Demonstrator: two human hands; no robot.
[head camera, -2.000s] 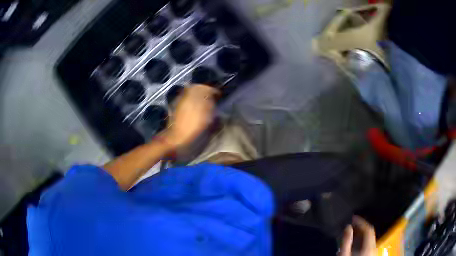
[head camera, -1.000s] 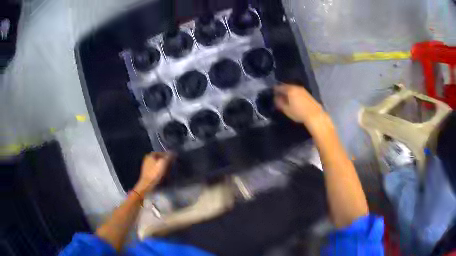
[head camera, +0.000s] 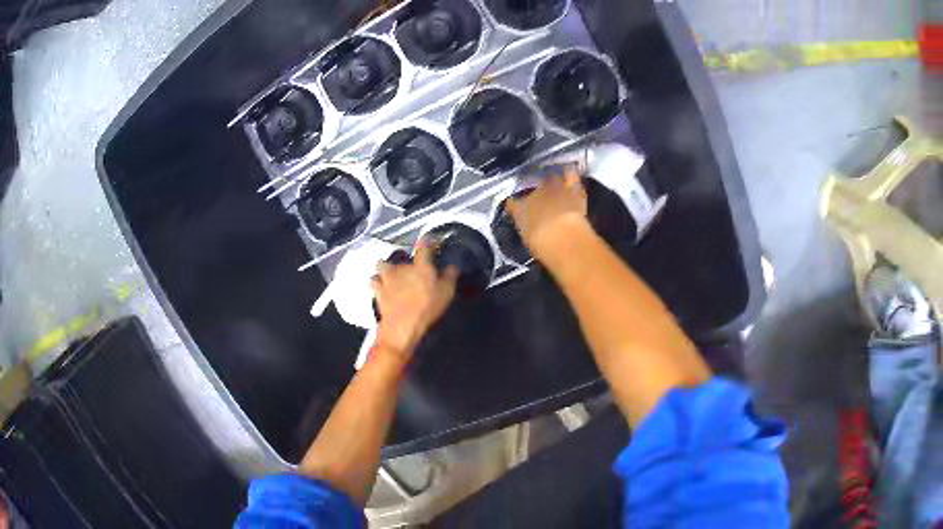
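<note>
A large black turnover bin (head camera: 486, 362) holds a clear blister tray (head camera: 310, 170) with rows of dark round camera modules (head camera: 412, 168). My left hand (head camera: 412, 294) grips a white camera housing (head camera: 357, 284) at the tray's near left corner; its antennas point down and left, and a finger reaches over a nearby module. My right hand (head camera: 553, 212) grips another white housing (head camera: 620, 176) at the tray's near right corner, partly hidden by the fingers. The undersides of both grips are hidden.
A beige plastic stool (head camera: 879, 201) stands at the right, beside a person's leg in blue jeans (head camera: 900, 393). A red object (head camera: 932, 47) is at the top right edge. Another black bin (head camera: 124, 413) is at the lower left. A yellow floor line (head camera: 807, 54) runs behind.
Both hands have moved inward over the near row. Two white housings now show at its ends, where only dark modules showed. The bin appears larger and closer.
</note>
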